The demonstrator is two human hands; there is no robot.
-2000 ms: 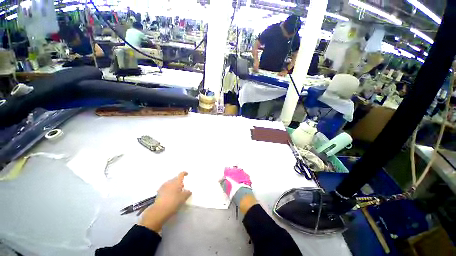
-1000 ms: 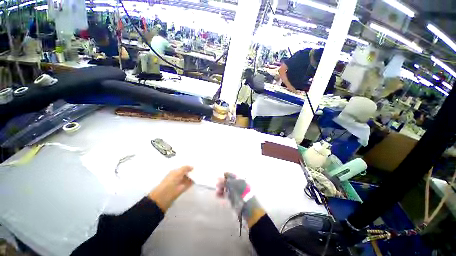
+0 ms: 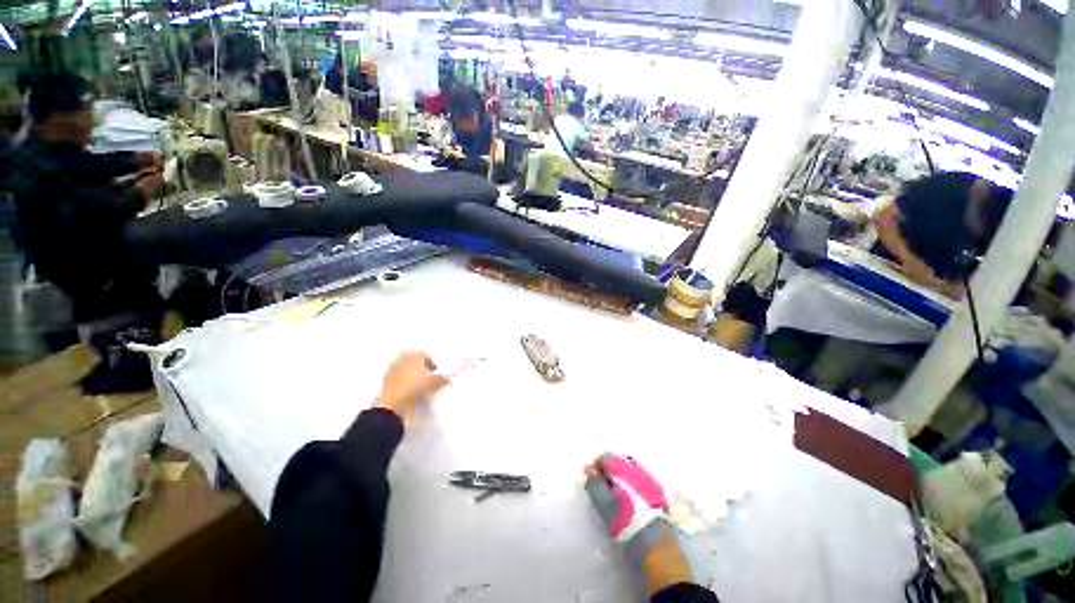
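Note:
My left hand [image 3: 413,383] is bare and reaches over the left-centre of the white-covered table [image 3: 448,554]. Its fingertips are beside a thin pale strip or thread [image 3: 468,363]; whether they pinch it is unclear. My right hand [image 3: 627,495] wears a pink, white and grey fingerless glove and is low over the table right of centre. White fabric pieces [image 3: 705,507] lie beside it, hard to see against the cloth; any grip is unclear. Dark thread snips [image 3: 490,482] lie between my forearms. A grey-brown patterned tool [image 3: 542,357] lies farther back.
A reddish-brown card [image 3: 855,451] and dark-handled scissors [image 3: 925,571] are at right, by a green basket. Tape rolls [image 3: 390,279] are at the back left. A dark padded roll [image 3: 554,247] runs behind the table. A person [image 3: 71,200] stands far left; another bends over a table at right.
The view has swung left, and the iron has left the picture. My left hand has moved away from my right hand, towards the thin strip at left. The snips now show between my arms.

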